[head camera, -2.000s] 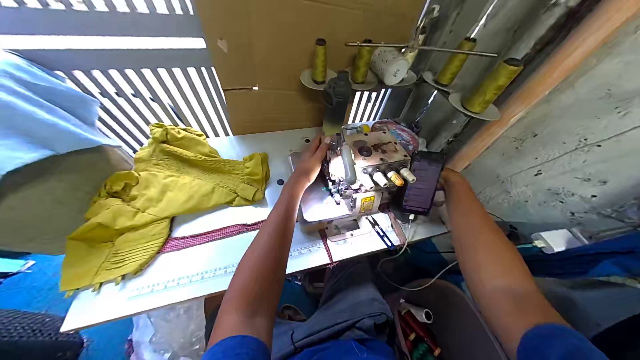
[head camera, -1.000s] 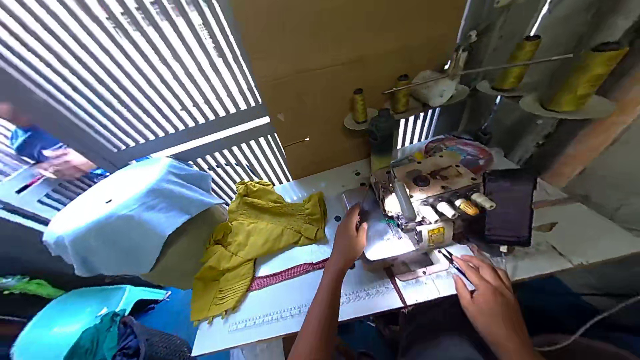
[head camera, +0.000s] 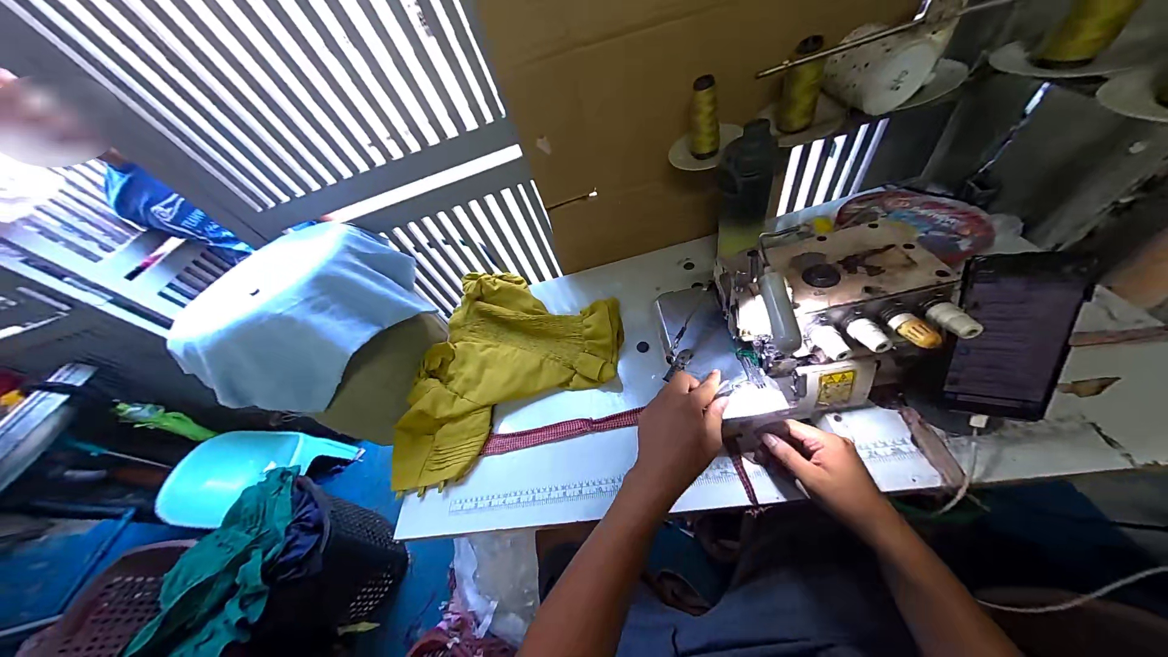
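Note:
An overlock sewing machine [head camera: 839, 274] stands on the white table [head camera: 538, 511]. My left hand [head camera: 680, 424] is at the left front of its plate, fingers bent near the needle area; whether it grips anything is unclear. At the machine's front edge, my right hand [head camera: 817, 461] has thumb and fingers against the lower front cover, its grip partly hidden. A red checked fabric strip [head camera: 557, 435] runs along the table to my left hand, and a narrow strip hangs over the front edge between my hands. The mustard-yellow garment [head camera: 520, 356] lies left of them.
A dark phone [head camera: 1017, 338] with a cable stands right of the machine. Thread cones [head camera: 703, 119] are behind it. Light blue cloth [head camera: 301, 310] covers a rounded object at left, above a turquoise basin [head camera: 228, 465] and a basket [head camera: 360, 557] with clothes. Another person's blue sleeve [head camera: 169, 210] shows beyond the slats.
My right hand was by the phone, then near tweezers on the table front; it is now at the machine's front cover. My left hand has shifted towards the plate's front. The view swung left.

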